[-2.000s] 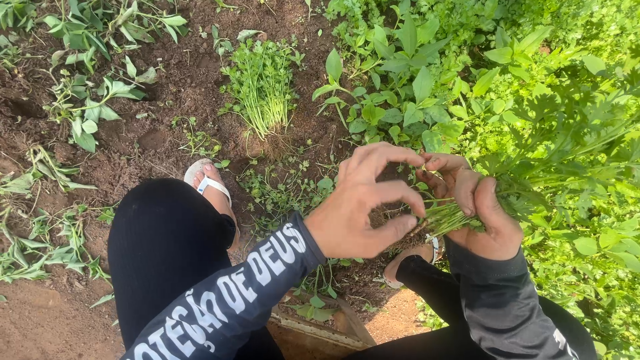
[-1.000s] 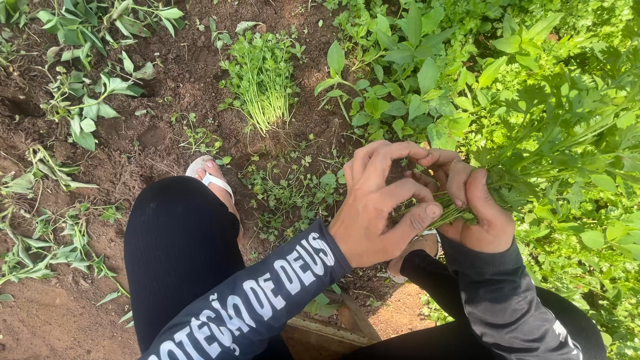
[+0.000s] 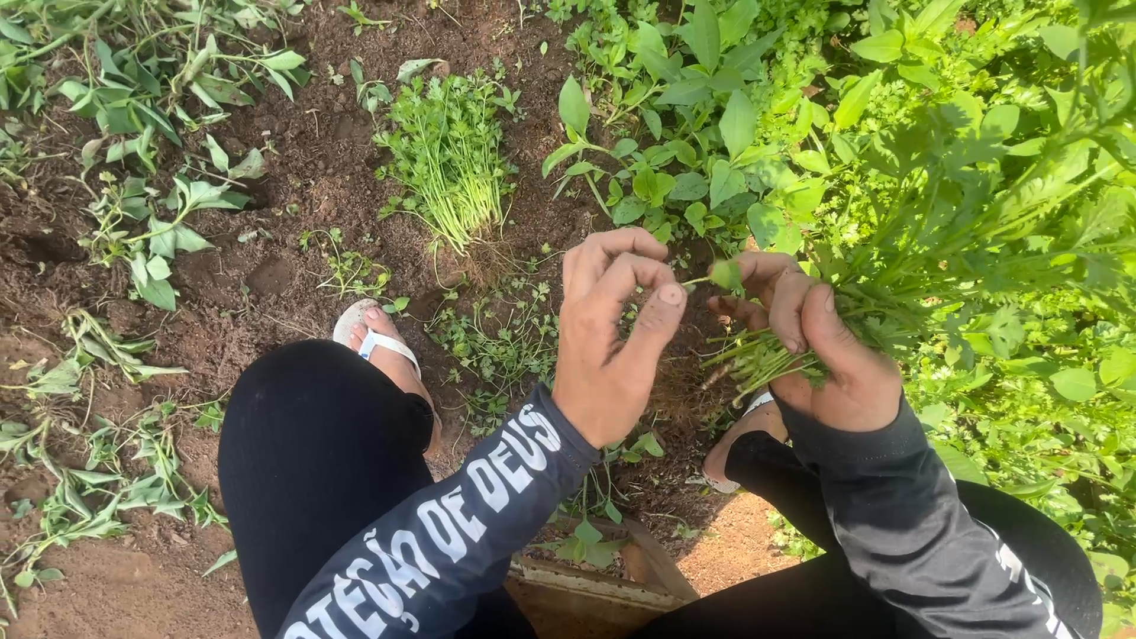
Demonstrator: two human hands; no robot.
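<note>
My right hand [image 3: 821, 342] is closed around a bunch of leafy green herbs [image 3: 923, 275]; the leaves fan out to the upper right and the thin stems and roots point down left. My left hand [image 3: 612, 333] is just left of it, thumb and forefinger pinched on a thin stem with a small round leaf [image 3: 726, 274], which lies against my right fingertips. Another herb bunch [image 3: 448, 160], its roots toward me, rests on the soil ahead of my left foot.
Dense green plants [image 3: 1003, 355] grow on the right. Limp pulled plants [image 3: 133, 222] lie on the soil at left. Small sprigs [image 3: 506, 346] are scattered between my sandalled feet. A wooden crate edge [image 3: 595, 586] shows between my legs.
My hands have moved apart from nearly touching, and the small leaf now shows between them. The right hand still holds the herb bunch.
</note>
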